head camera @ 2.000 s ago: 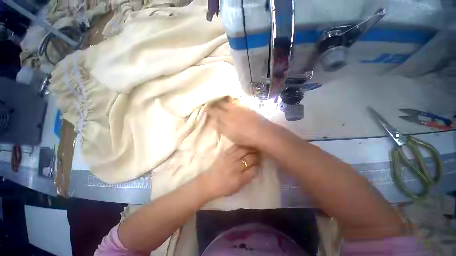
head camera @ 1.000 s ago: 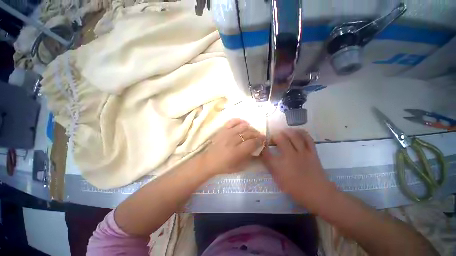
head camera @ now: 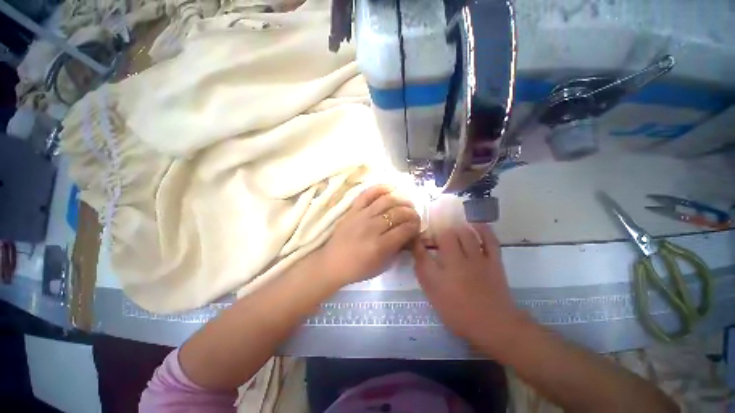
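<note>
A cream garment piece (head camera: 234, 169) lies rumpled on the machine table left of the needle, with a gathered edge (head camera: 109, 161) at its far left. The sewing machine (head camera: 427, 73) stands above, its needle area (head camera: 427, 187) washed out by a bright lamp. My left hand (head camera: 375, 234), with a ring, rests on the cloth's near edge just in front of the needle, fingers bent over the cloth. My right hand (head camera: 463, 274) is beside it, the fingertips close together at the cloth edge. The fingertips of both hands are partly hidden, and the held edge is hard to make out in the glare.
Olive-handled scissors (head camera: 665, 274) and orange-and-blue thread snips (head camera: 689, 211) lie at the right. A printed ruler tape (head camera: 363, 313) runs along the front edge. A grey box (head camera: 24, 189) stands far left. More cream cloth (head camera: 274, 387) hangs below the table edge.
The right hand has moved from across the left hand near the needle to beside it, nearer the front. The left hand has moved up toward the needle. The cloth over the front edge has been drawn up.
</note>
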